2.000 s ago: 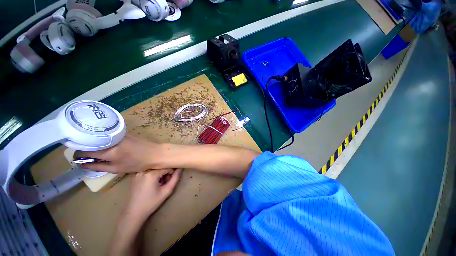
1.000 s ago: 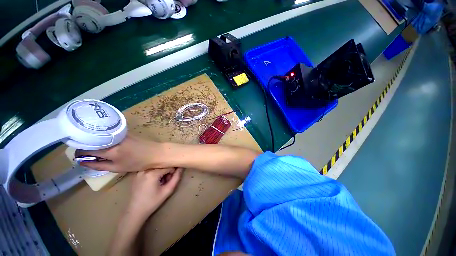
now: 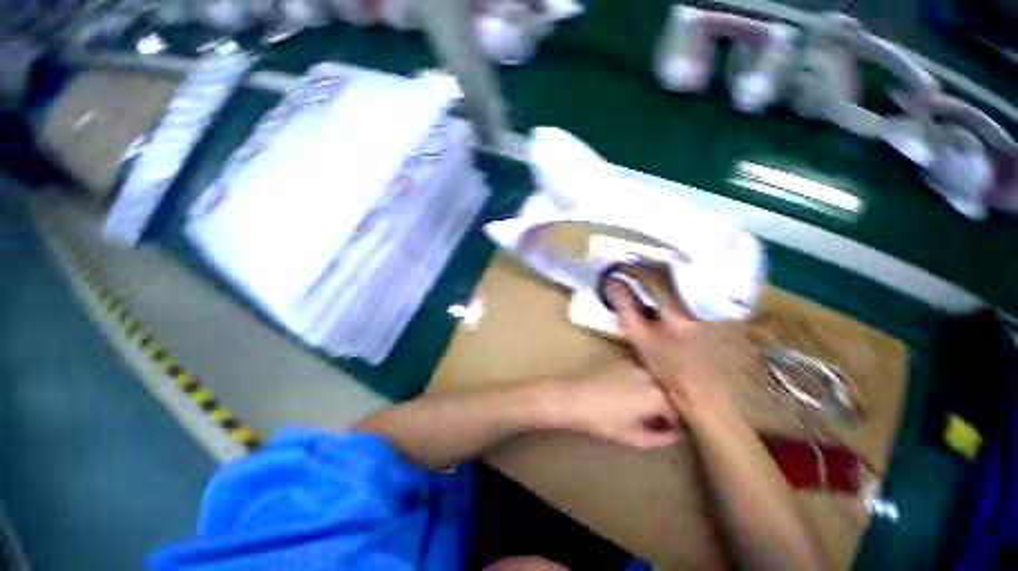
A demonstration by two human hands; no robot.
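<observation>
The picture is blurred. The white headphone set (image 3: 592, 184) lies at the back of the brown cardboard sheet (image 3: 536, 468). Its open ear cup (image 3: 612, 288), with a dark ring, rests on a cream holding block (image 3: 592, 316). My right hand (image 3: 681, 346) reaches up from the lower right with its fingers in and on this cup, hiding much of it. My left hand (image 3: 614, 410) is curled palm-side in, below my right hand and against its wrist; whether it holds anything cannot be seen. Dark-red lead wires (image 3: 820, 465) and a silvery wire coil (image 3: 809, 379) lie right of my hands.
Stacked white part trays (image 3: 324, 190) stand on the left, with another white stack (image 3: 179, 145) beyond. Waiting headphones (image 3: 832, 78) line the back. A black iron stand with yellow sponge (image 3: 961, 436) is at the right edge. Yellow-black floor tape (image 3: 167, 363) runs at left.
The view has swung left, bringing the stacked trays into sight and the blue tray mostly out at the right edge. My hands keep about the same places at the ear cup.
</observation>
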